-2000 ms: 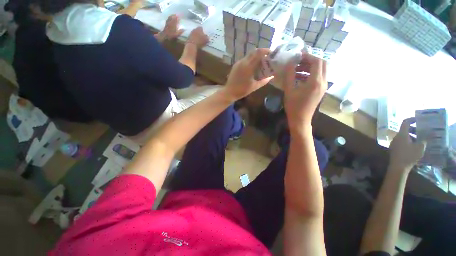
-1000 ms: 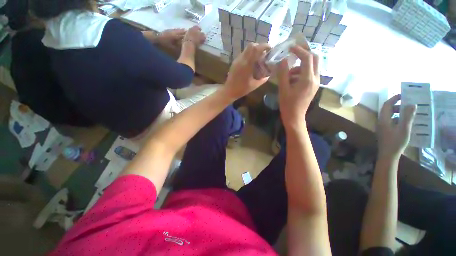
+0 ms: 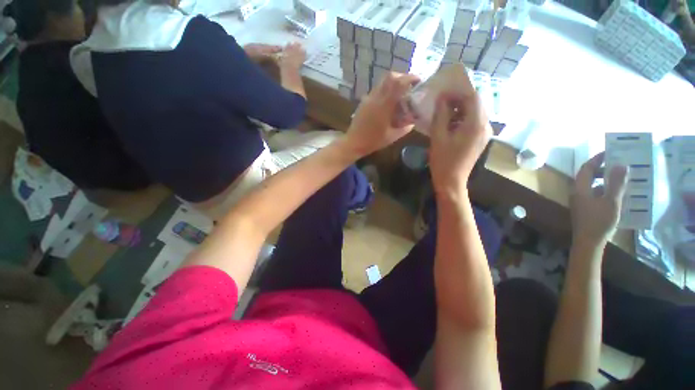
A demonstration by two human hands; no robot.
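Observation:
A small whitish piece (image 3: 440,85) with a pale brown-grey face is held up between my two hands, above the table edge; it looks like a carton or card, partly covered by my fingers. My left hand (image 3: 383,114) grips its left end, with thumb and fingers around a crumpled, see-through-looking part. My right hand (image 3: 462,137) pinches its right side, fingertips bent together. Stacked white cartons (image 3: 385,38) stand in rows on the table just behind my hands.
The white table (image 3: 564,91) has a brown edge. A bundled carton block (image 3: 640,39) lies far right. A neighbour's hand (image 3: 598,202) holds a printed card (image 3: 629,179) at right. A person in dark clothes (image 3: 190,107) sits at left. Printed cards lie on the floor.
The piece in my hands has turned, so a pale brown pointed face now shows upward. My right fingers have closed in and lowered slightly. The left neighbour has leaned right.

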